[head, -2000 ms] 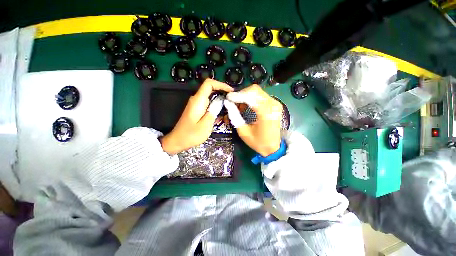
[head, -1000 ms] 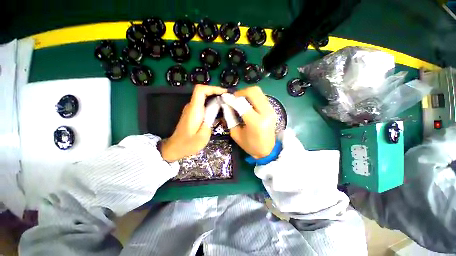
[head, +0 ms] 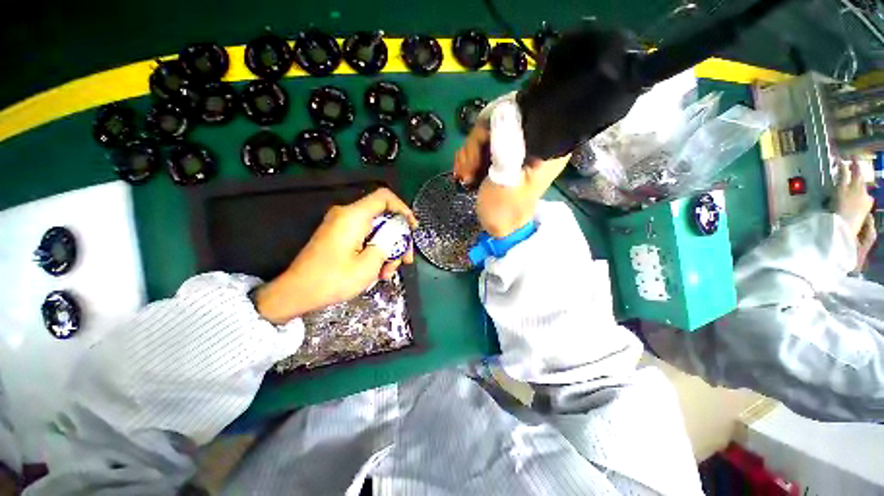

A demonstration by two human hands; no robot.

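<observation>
My left hand (head: 339, 242) holds a small round unit (head: 391, 235) in its fingertips above the right side of the black parts tray (head: 415, 320); the fingers partly cover the unit. My right hand (head: 509, 179), with white finger cots and a blue wrist strap, is closed at the black electric screwdriver (head: 582, 92), just right of and above the screw dish (head: 446, 228). The tool hides part of the hand, and its tip is not visible. Small metal parts (head: 354, 325) fill the tray's near half.
Several round black units (head: 267, 102) stand in rows near the yellow line. Two more lie on a white pad (head: 97, 218) at left. At right are a crumpled plastic bag (head: 659, 145), a teal-green box (head: 669, 266) with a unit on top, and a grey controller (head: 795, 145). Another person's hand (head: 853, 199) is at far right.
My hands, together over the tray before, have come apart. My right hand has moved up and right to the screwdriver. The screw dish is now uncovered. The view has shifted to the right.
</observation>
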